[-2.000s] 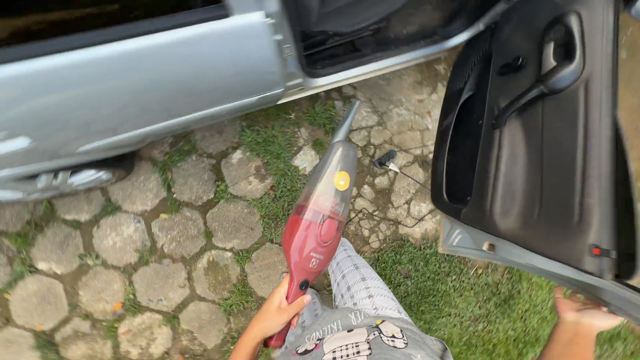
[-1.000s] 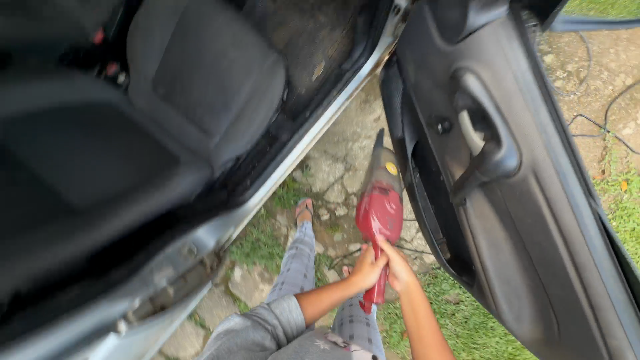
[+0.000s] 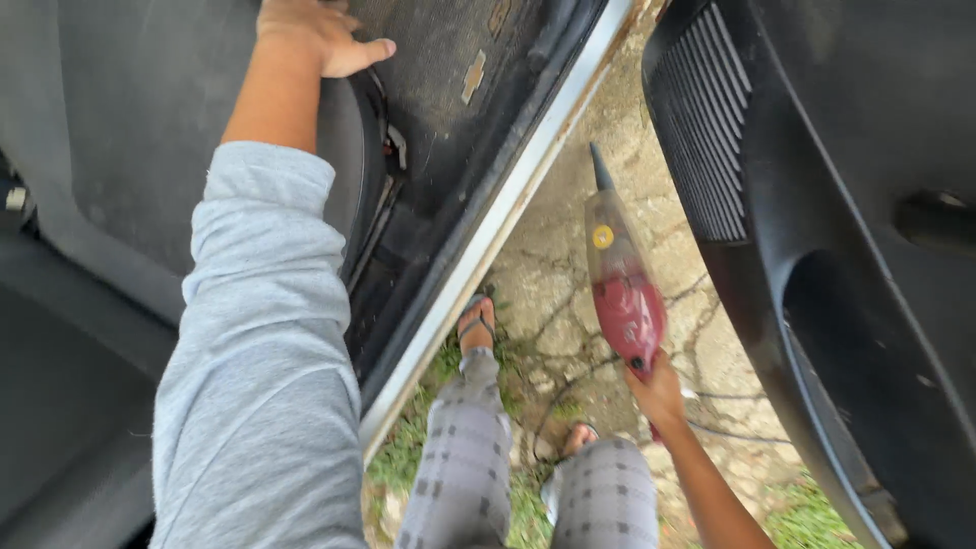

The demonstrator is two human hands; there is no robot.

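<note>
My right hand (image 3: 660, 393) grips the handle of a red handheld vacuum cleaner (image 3: 627, 309), which has a clear dust container and a dark narrow nozzle pointing away from me. The vacuum hangs over the stone paving between the car's sill and the door. My left hand (image 3: 316, 38) rests on the front edge of the dark car seat (image 3: 145, 99), thumb spread out, other fingers partly cut off by the top of the view. Beside that hand lies the car's floor mat (image 3: 427, 69), bearing a metal emblem.
The silver door sill (image 3: 496, 221) runs diagonally through the middle. At the right stands the open car door panel (image 3: 839, 229) with its speaker grille and pocket. A black cord (image 3: 736, 436) lies on the cracked stone paving (image 3: 541, 282), near my feet in flip-flops.
Both hands were on the vacuum's handle a second ago; my left hand has let go and moved onto the seat. The view has moved nearer to the car's interior.
</note>
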